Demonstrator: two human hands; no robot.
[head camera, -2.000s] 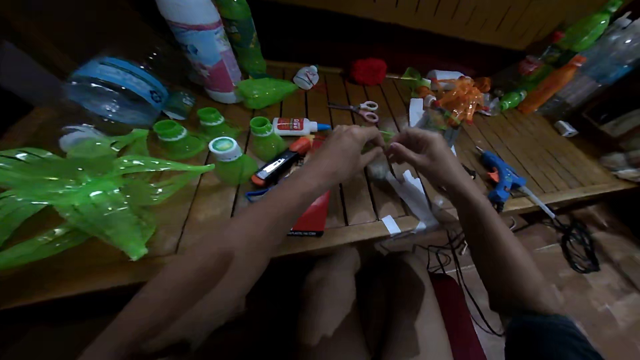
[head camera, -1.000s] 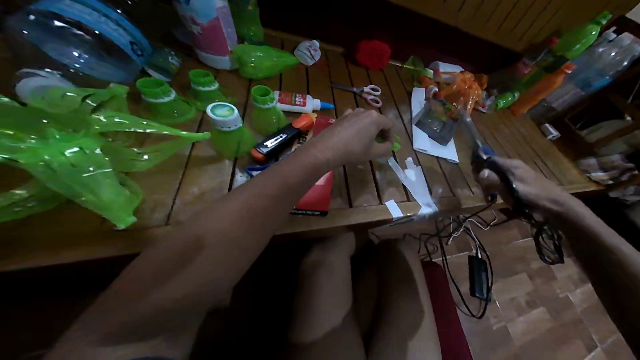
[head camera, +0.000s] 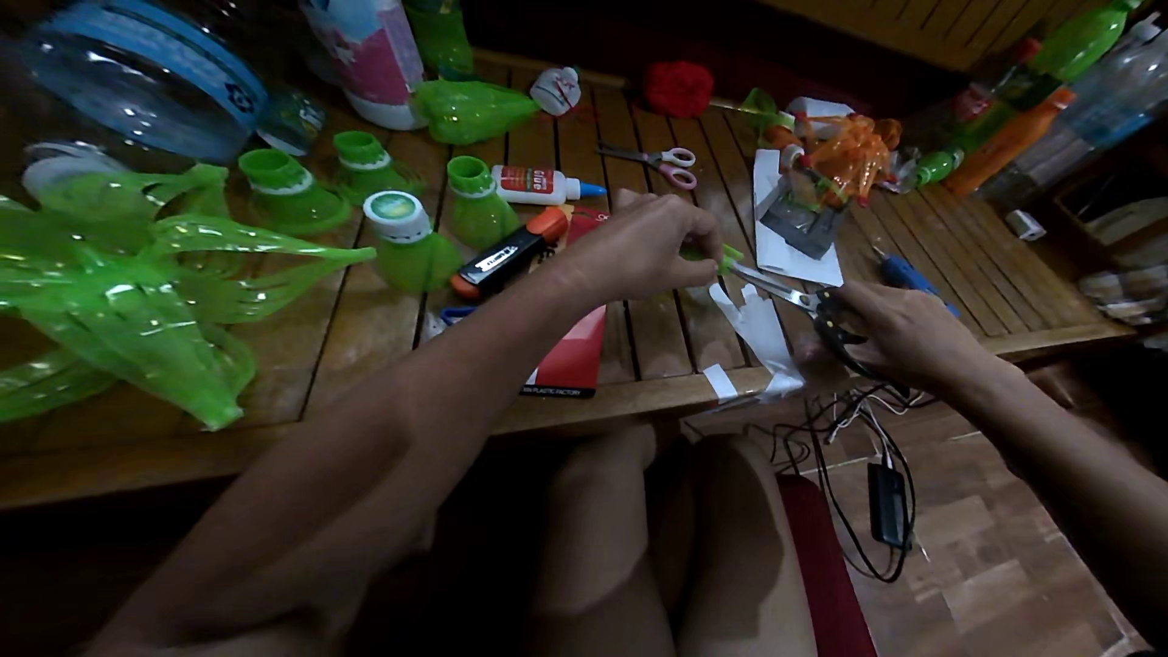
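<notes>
My left hand (head camera: 652, 245) pinches a small piece of green plastic (head camera: 728, 258) above the slatted wooden table. From the right, my right hand (head camera: 899, 330) grips black-handled scissors (head camera: 792, 294), whose blade tips reach the green piece; whether the blades are closed on it I cannot tell. White paper strips (head camera: 762, 338) lie just below the blades at the table edge. Beyond my left forearm are a glue bottle (head camera: 538, 185), a black and orange marker (head camera: 509, 254) and a red package (head camera: 575, 351), partly hidden by the arm. Scissors with pink and white handles (head camera: 659, 164) lie farther back.
Cut green bottle tops (head camera: 292, 193) and a large green plastic flower shape (head camera: 119, 283) stand left. Orange plastic pieces (head camera: 849, 155) and a white sheet (head camera: 776, 251) lie back right. A blue glue gun (head camera: 912, 281) lies beyond my right hand; cables (head camera: 862, 411) hang below the edge.
Two seconds ago both hands were together at the green piece. My right hand then took up the black-handled scissors and has moved left, bringing the blades to the piece in my left hand.
</notes>
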